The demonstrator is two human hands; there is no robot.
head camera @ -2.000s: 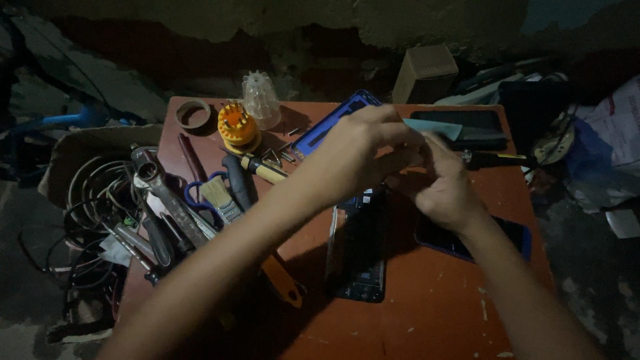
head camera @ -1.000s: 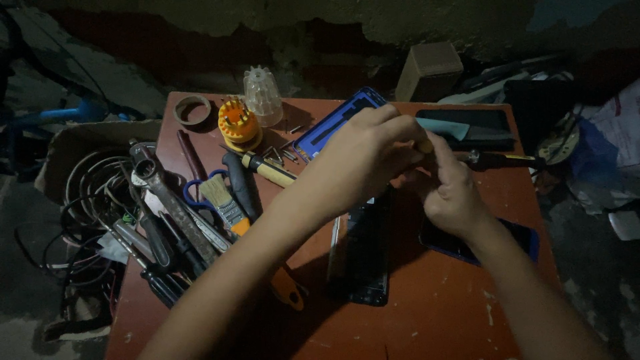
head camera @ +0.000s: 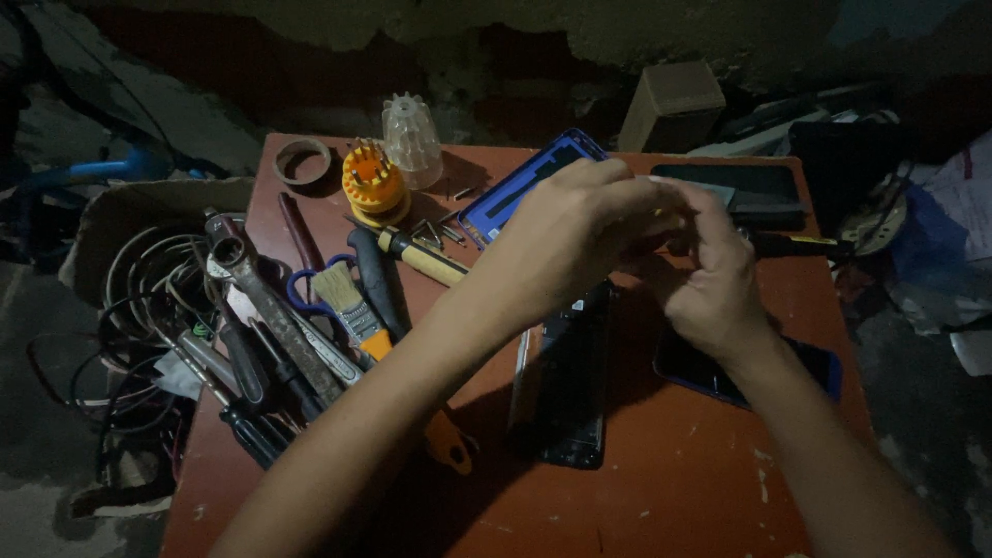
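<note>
My left hand (head camera: 573, 232) and my right hand (head camera: 709, 271) meet above the red tabletop, fingers bent toward each other. Whatever may be between the fingertips is too small and dark to make out. Below them lies an opened phone body (head camera: 570, 387) with dark inner parts, its upper end hidden by my left hand. A blue phone back cover (head camera: 535, 182) rests behind my left hand, inner side up. Under my right wrist is another phone (head camera: 806, 368) with a blue edge. Left of my left hand stand a yellow bit holder (head camera: 373, 182) and its clear ribbed cover (head camera: 412, 143), with loose bits (head camera: 434, 231) nearby.
Wrenches (head camera: 271, 310), screwdrivers (head camera: 256, 438), a paintbrush (head camera: 349, 306) and blue-handled scissors (head camera: 298, 291) crowd the left side. A tape roll (head camera: 302, 163) lies at the back left. Coiled cables (head camera: 147, 271) fill a carton beyond the left edge. A dark phone-like panel (head camera: 732, 182) lies back right.
Both hands remain together above the table, with small shifts of the fingers. Nothing on the table has plainly moved.
</note>
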